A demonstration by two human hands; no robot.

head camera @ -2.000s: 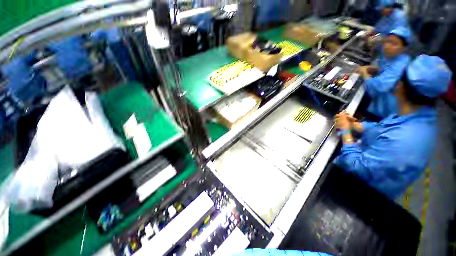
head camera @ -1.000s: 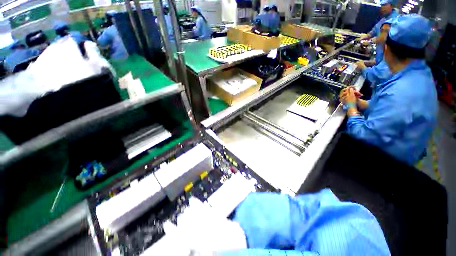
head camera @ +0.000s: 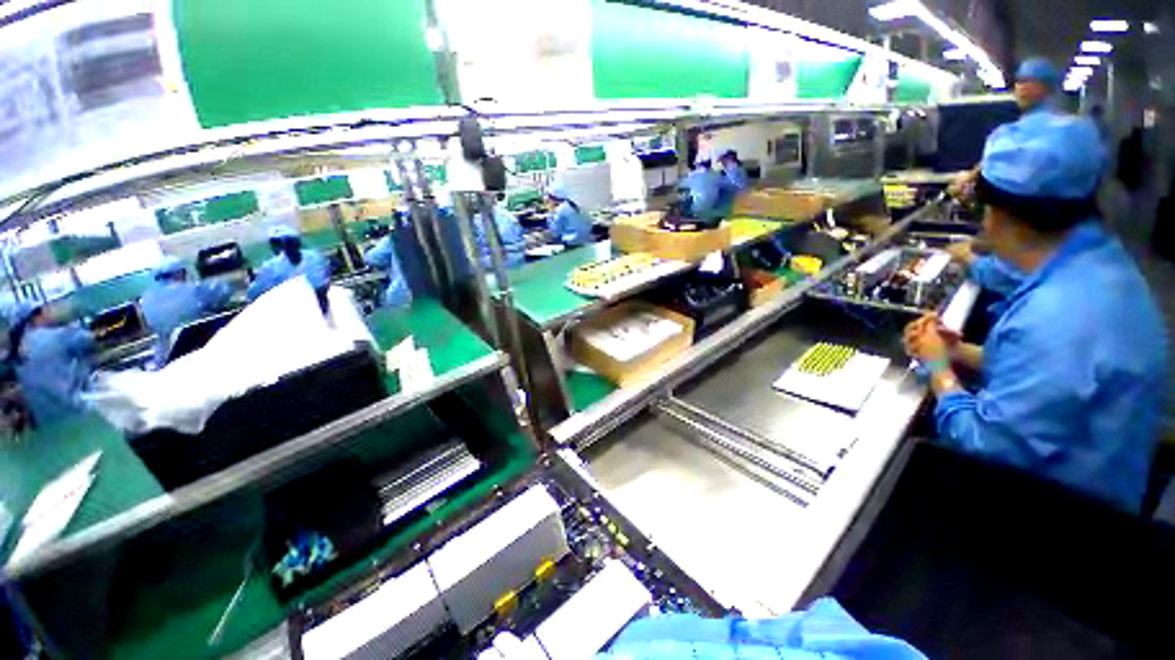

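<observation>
A black carrier fixture [head camera: 670, 580] with a crowded circuit board lies on the line at the bottom centre. Long silver-white blocks [head camera: 496, 554] stand on the board, with small yellow parts [head camera: 526, 587] between them. My right sleeve, blue, crosses the bottom edge. Of my right hand [head camera: 512, 646], only what look like white-gloved fingertips show at the bottom edge, by the near end of a white block. The rest is cut off, so its grip cannot be told. My left hand is not in view.
A shelf tray left of the board holds a blue-green cluster [head camera: 304, 557] and silver strips [head camera: 428, 480]. A black tote [head camera: 1018, 554] is at the right. Metal rails [head camera: 735, 445] and a yellow-striped sheet [head camera: 831, 374] lie beyond. A co-worker [head camera: 1057, 348] stands at the right.
The view has tilted up since earlier. My right sleeve and gloved hand, over the board a second ago, now show only at the bottom edge.
</observation>
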